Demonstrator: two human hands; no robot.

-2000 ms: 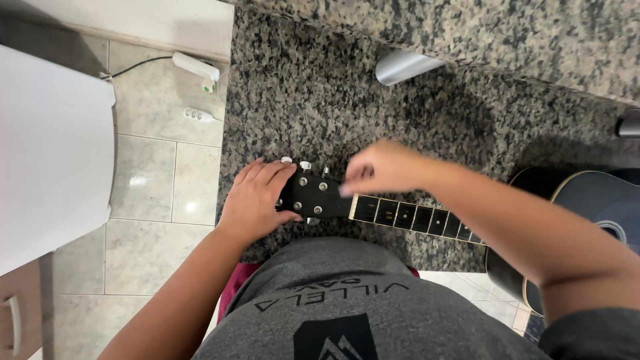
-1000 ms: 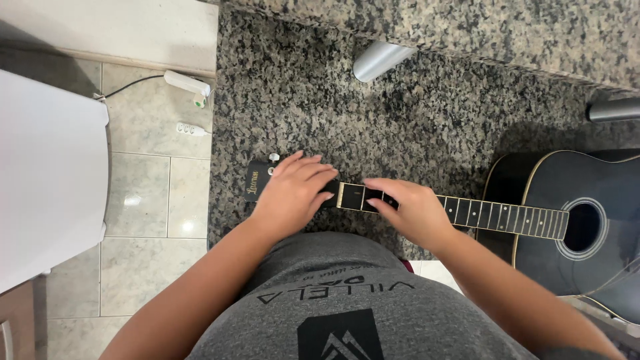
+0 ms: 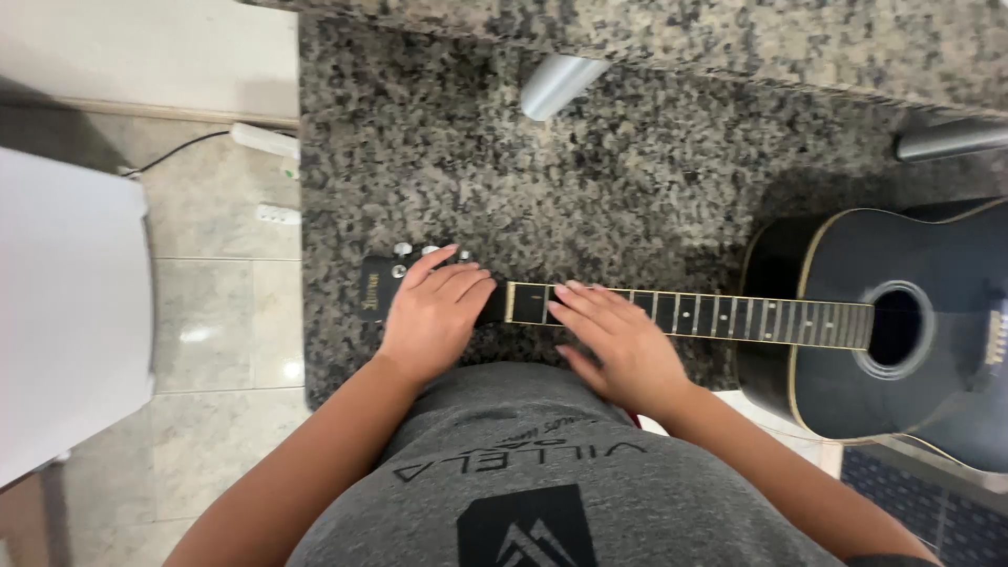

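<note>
A black acoustic guitar (image 3: 835, 394) lies face up on a speckled granite counter, its body at the right and its neck pointing left. My left hand (image 3: 438, 315) rests over the guitar's headstock (image 3: 376, 287), near the nut, and covers part of it. Silver tuning pegs (image 3: 403, 249) show along the headstock's far edge. Over the first frets of the fretboard (image 3: 709, 315) lies my right hand (image 3: 622, 339), palm down with its fingers apart. Whether either hand grips the wood is hard to tell.
The granite counter (image 3: 646, 165) has a raised granite ledge (image 3: 709, 39) at the back on metal legs (image 3: 563, 85). Left of the counter's edge are floor tiles, a white appliance (image 3: 71, 307), a power strip (image 3: 264, 140) and a smaller white socket block (image 3: 278, 213).
Two seconds ago my right hand was raised, blurred, near the nut; it now lies on the fretboard. My left hand has shifted from the pegs toward the nut.
</note>
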